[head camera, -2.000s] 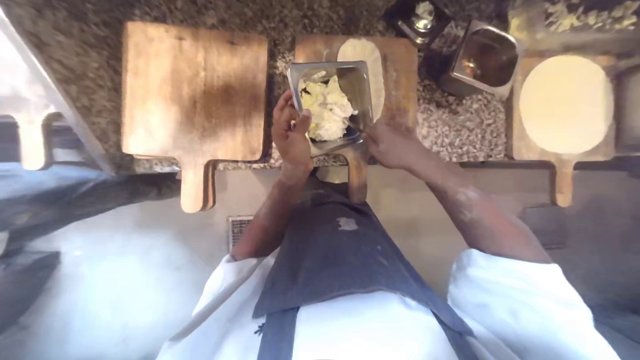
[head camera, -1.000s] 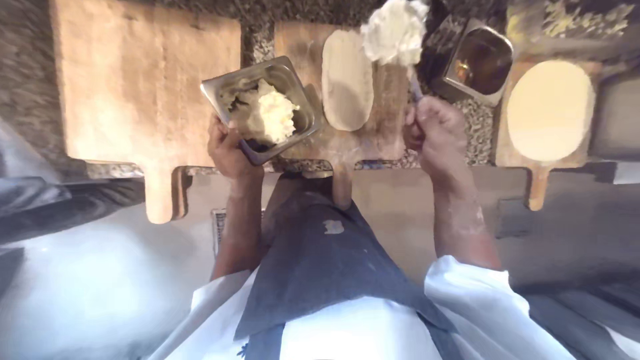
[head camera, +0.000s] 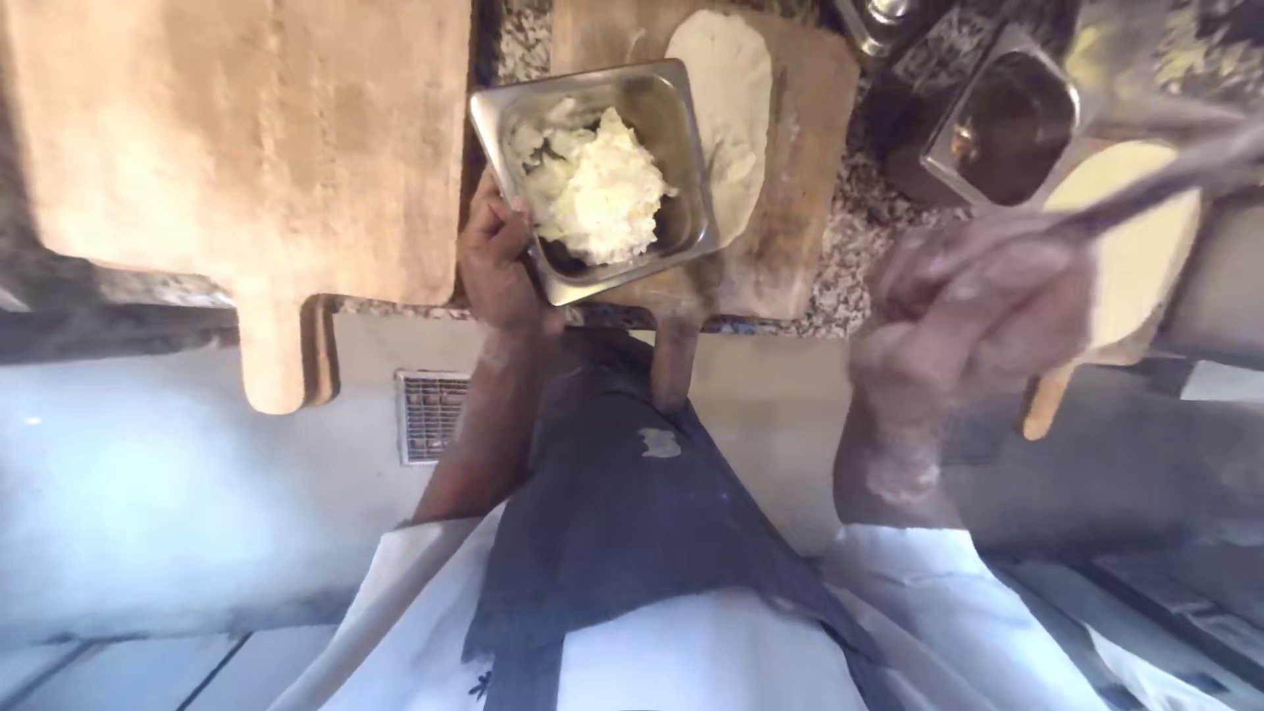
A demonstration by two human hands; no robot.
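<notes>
My left hand (head camera: pixel 499 252) holds a square steel pan (head camera: pixel 691 163) by its left side, tilted over the middle wooden board (head camera: pixel 810 118). A mound of soft white food, perhaps a creamy cheese, (head camera: pixel 607 193) lies in the pan. Partly covered by the pan's right edge, an oval of flattened dough (head camera: pixel 726 89) rests on that board. My right hand (head camera: pixel 978 306), blurred, is closed around the handle of a utensil (head camera: pixel 1145 197) pointing up and right; its far end is out of view.
Another wooden paddle board (head camera: pixel 247 138) is at the left. To the right stand a steel container with dark contents (head camera: pixel 1017 128) and a board bearing a round of dough (head camera: pixel 1136 257), partly behind my right hand. A small metal container (head camera: pixel 874 25) sits at the top edge.
My right hand has swung to the right with the utensil; the white lump on its end one second ago is out of view. My left hand has brought the pan over the middle board.
</notes>
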